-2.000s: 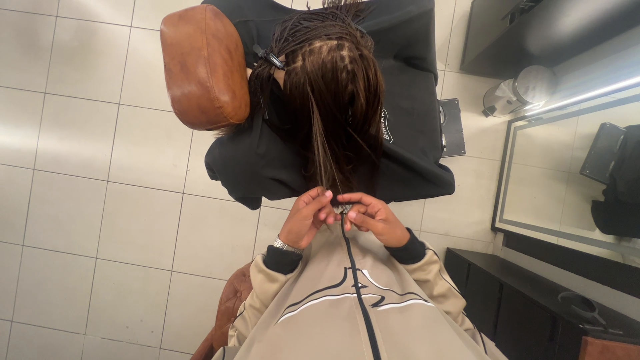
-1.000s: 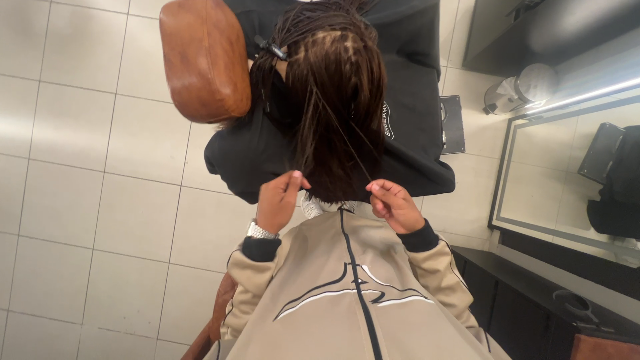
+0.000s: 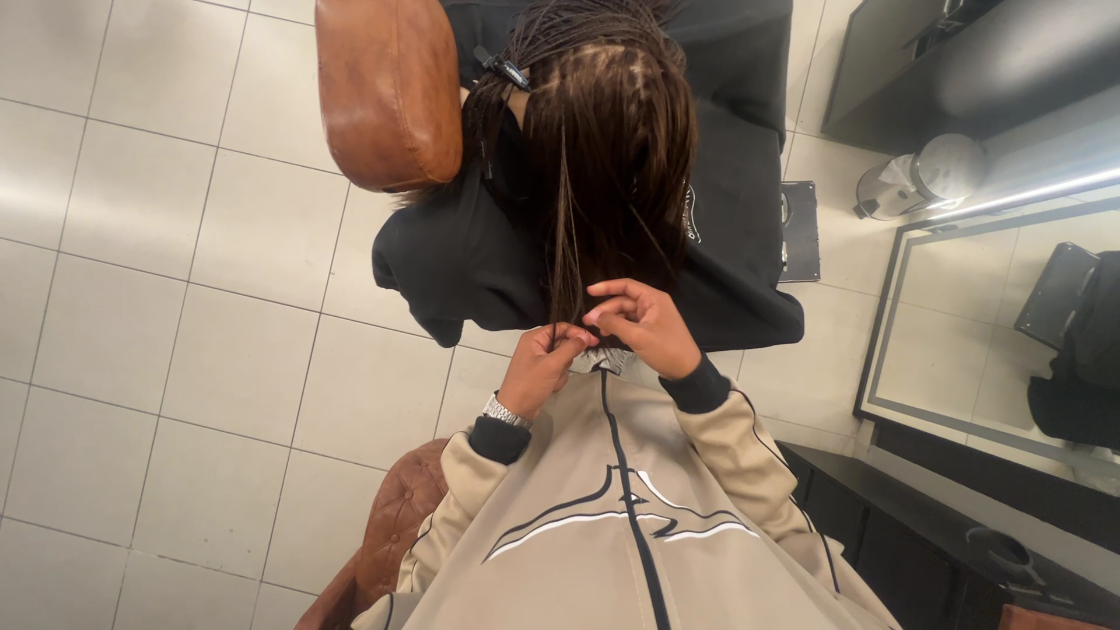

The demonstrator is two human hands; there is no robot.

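A person in a black salon cape (image 3: 464,254) sits before me with long brown hair (image 3: 612,157) hanging down toward me. Part of the hair is in thin braids or twists, and a dark hair clip (image 3: 507,72) holds some at the left. My left hand (image 3: 541,367) pinches the lower end of a thin strand (image 3: 564,227) between thumb and fingertips. Close beside it on the right is my right hand (image 3: 643,324), its fingers spread and bent near the same strand; whether it holds any hair is too small to tell.
A brown leather chair cushion (image 3: 389,96) is at the upper left of the cape. Lower left stands a tufted brown leather seat (image 3: 407,507). To the right are a metal pedal bin (image 3: 919,175), a lit mirror (image 3: 954,324) and a black cabinet (image 3: 910,525).
One second ago my hands were apart, with thin strands drawn out between them and the hair. They have since come together in front of the hair ends.
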